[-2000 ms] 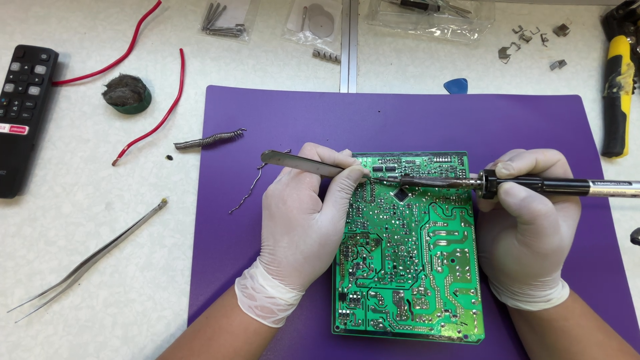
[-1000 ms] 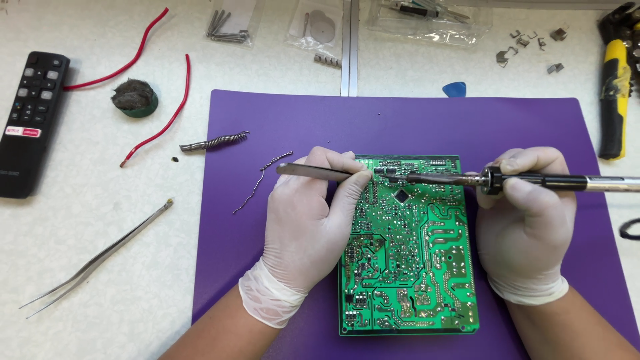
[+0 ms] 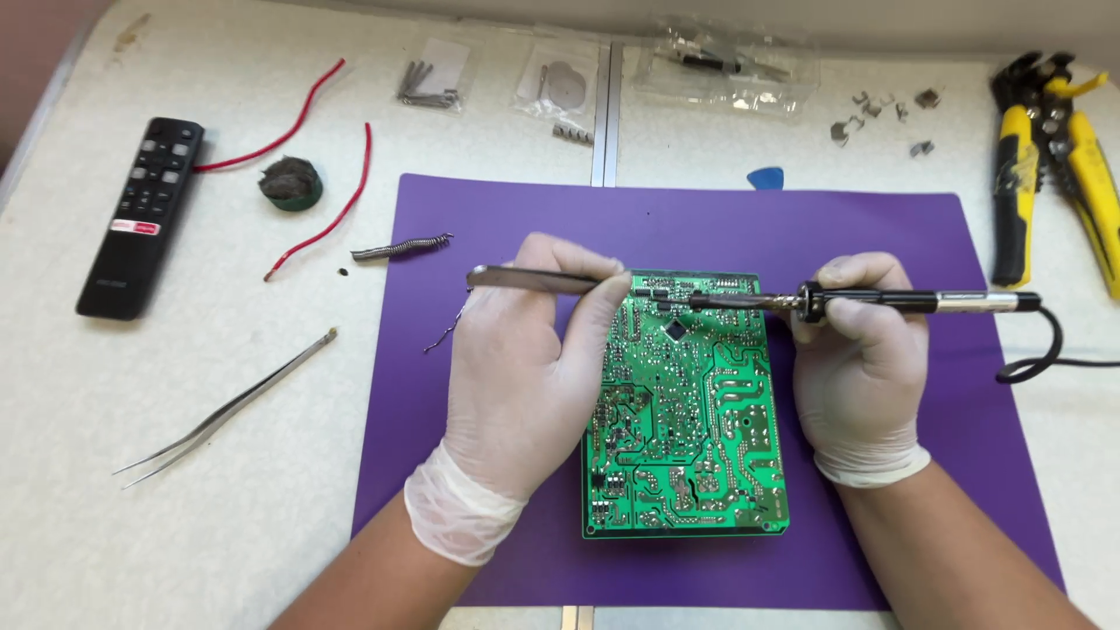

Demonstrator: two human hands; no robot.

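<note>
A green printed circuit board (image 3: 682,411) lies on a purple mat (image 3: 490,560). My gloved left hand (image 3: 534,350) pinches metal tweezers (image 3: 534,279) over the board's upper left; their tips are hard to make out against the components. My gloved right hand (image 3: 862,359) holds a soldering iron (image 3: 919,302) level from the right, its dark tip over the upper part of the board, close to the tweezers' end. Whether tip and tweezers touch, I cannot tell. A thin twisted wire (image 3: 444,332) is partly hidden behind my left hand.
Left of the mat are a second pair of tweezers (image 3: 232,407), a remote control (image 3: 140,219), red wires (image 3: 350,206), a round tin (image 3: 291,185) and coiled solder (image 3: 402,248). A blue pick (image 3: 766,178), metal bits (image 3: 866,109) and yellow wire strippers (image 3: 1015,192) lie beyond it.
Both hands keep their holds on the tweezers and the iron over the upper part of the board. The view has shifted, showing more of the wire strippers and the iron's cord.
</note>
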